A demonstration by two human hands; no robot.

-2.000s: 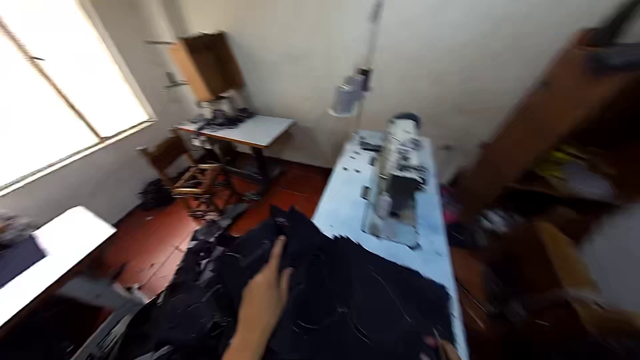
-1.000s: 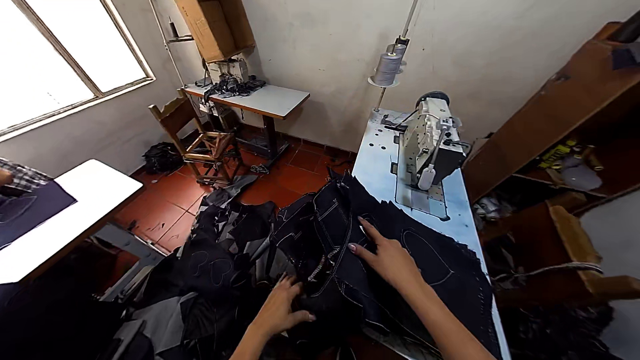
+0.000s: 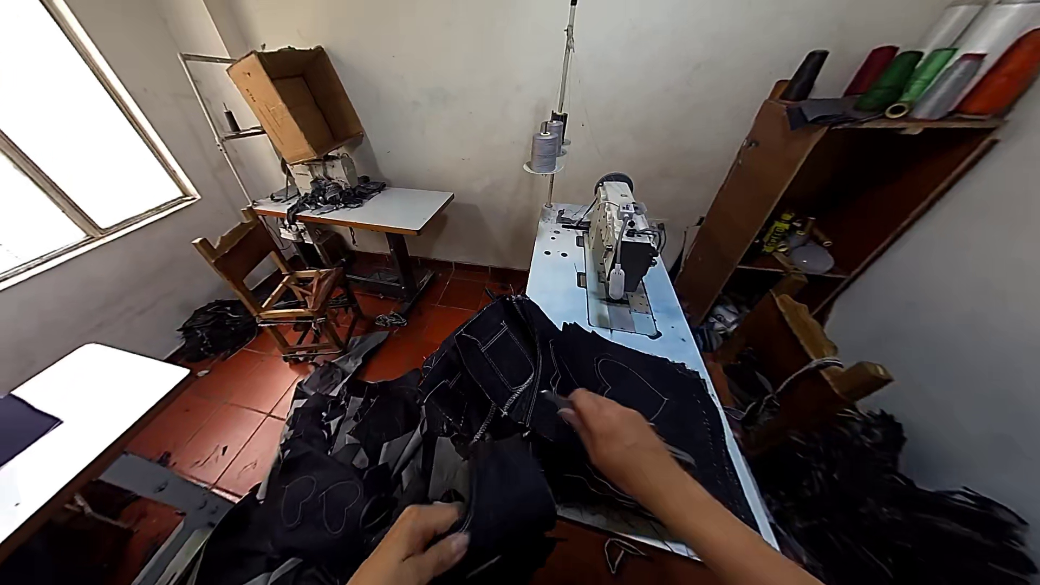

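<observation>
My left hand (image 3: 426,540) grips a dark denim piece (image 3: 508,487) at the lower middle. My right hand (image 3: 605,426), up and to the right of it, has thumb and index finger closed on a small greyish thing, too unclear to name, over the stitched denim (image 3: 500,357). Light seam stitching and a pocket outline show on that denim. Beneath and to the right, stacked dark denim panels (image 3: 642,390) with a curved stitched line lie on the light blue table of an industrial sewing machine (image 3: 621,227). A large heap of denim pieces (image 3: 325,487) spreads on the left.
A white table (image 3: 106,398) stands at left. Behind are a wooden chair (image 3: 284,292) and another sewing table (image 3: 390,210) with a cardboard box (image 3: 296,101) above. At right are a wooden shelf (image 3: 739,187) with thread cones, a chair back (image 3: 800,349) and dark scraps (image 3: 902,496).
One second ago both my hands lay spread on the denim; now the left grips a piece lower down and the right has its fingertips closed. The person's sleeve at far left is gone from view.
</observation>
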